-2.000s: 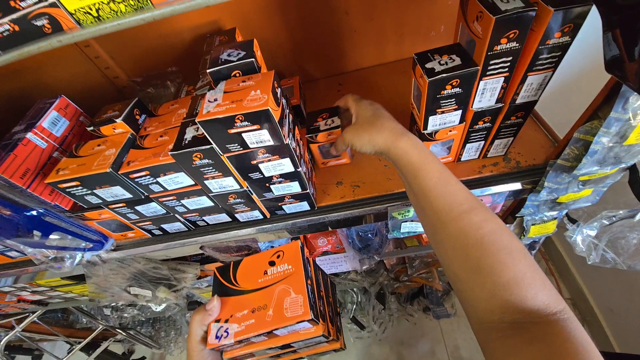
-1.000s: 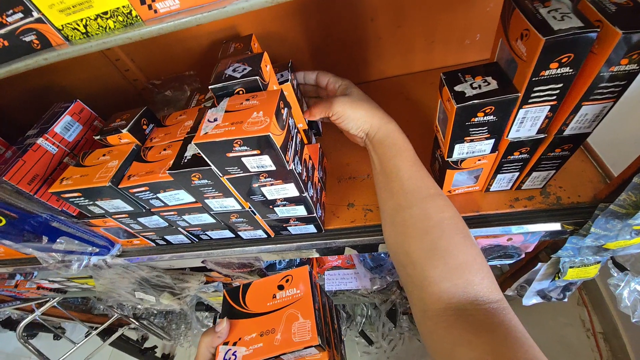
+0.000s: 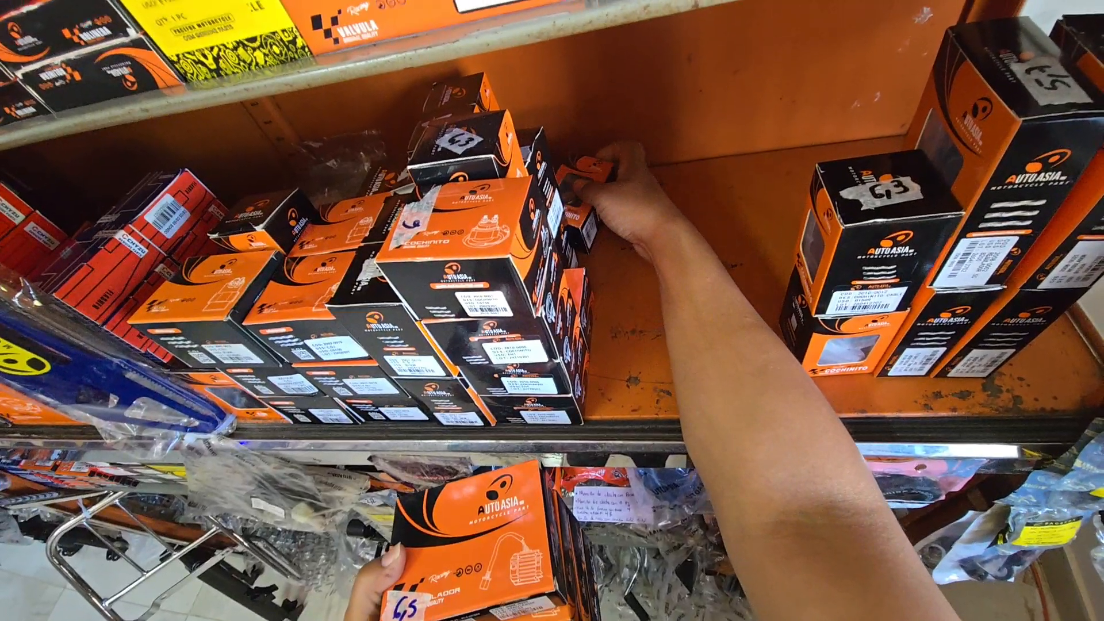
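Observation:
My right hand (image 3: 634, 197) reaches deep onto the orange metal shelf (image 3: 638, 345), its fingers around a small orange and black box (image 3: 583, 216) behind and right of a tall stack of boxes (image 3: 470, 250); its fingertips are partly hidden. Below the shelf edge, my left hand (image 3: 378, 582) holds several orange and black motorcycle part boxes (image 3: 483, 543) stacked together; only its thumb side shows at their left edge. The front box bears a tape piece with handwriting.
Lower rows of similar boxes (image 3: 203, 302) and red brick-patterned boxes (image 3: 142, 250) stand left. Taller boxes (image 3: 880, 233) stand right. A blue plastic-wrapped part (image 3: 103, 362) juts across the shelf edge (image 3: 345, 444). Bagged parts (image 3: 1018, 535) hang lower right; a chrome rack (image 3: 95, 552) is lower left.
My right hand has moved from a small box near the shelf front to deeper beside the tall stack. My left hand still holds its boxes. The view has come closer to the shelf.

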